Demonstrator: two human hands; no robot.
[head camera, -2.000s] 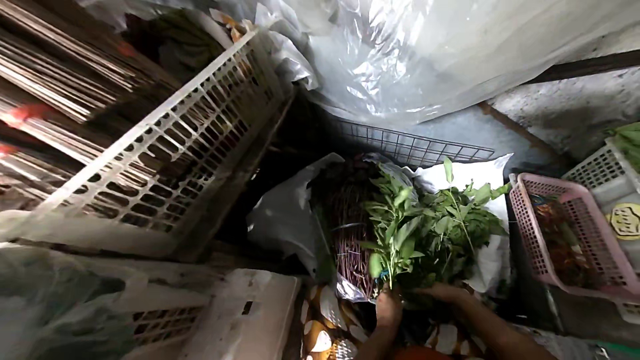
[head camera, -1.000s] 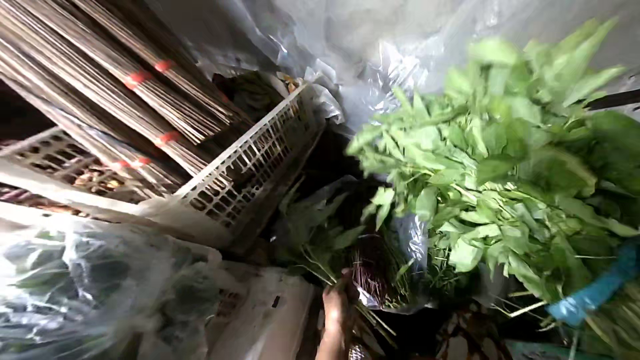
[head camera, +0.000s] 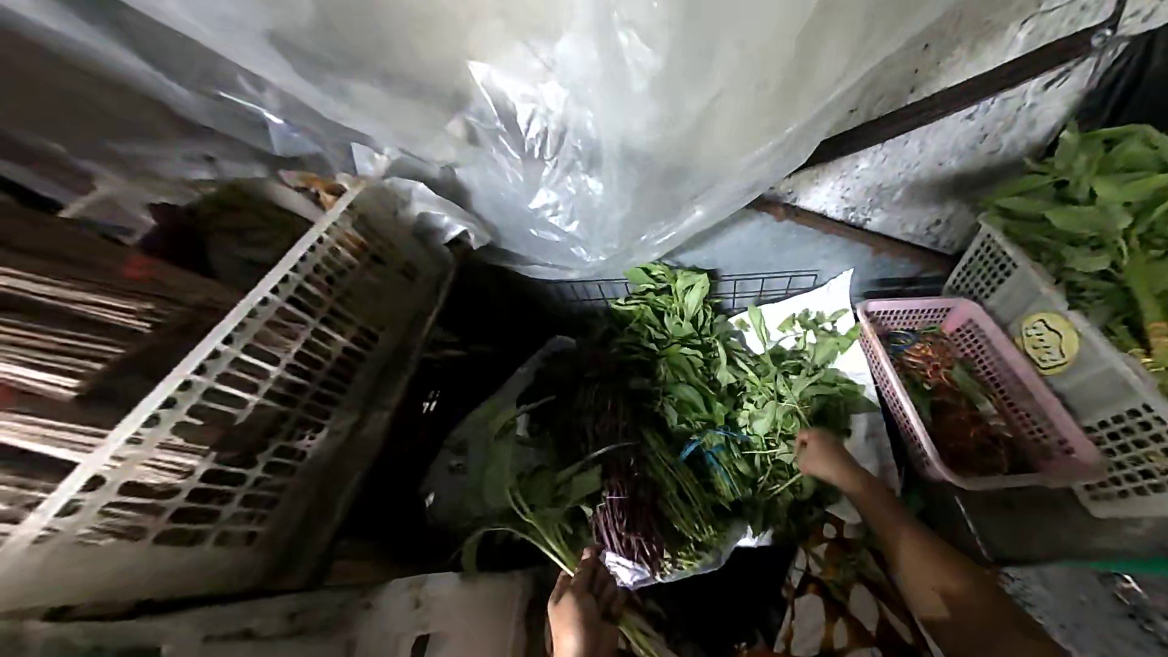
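Observation:
My left hand, low in the middle, is closed around the stems of a small bunch of leafy greens that lean up and to the left. My right hand is at the loose leafy greens on white sheeting; its fingers are curled, and whether they hold stems cannot be told. Between the hands lie a bundle of purple-stemmed vegetables and a green leafy bunch with a blue tie around its stems.
A pink plastic basket holding rubber bands stands at the right, beside a pale crate with large greens above it. A white slatted crate fills the left. Clear plastic sheeting hangs at the back, above a black wire rack.
Both hands were together at a leafy bunch two seconds ago; now they are apart. The large greens that filled the right a second ago show only at the right edge, and the view has swung.

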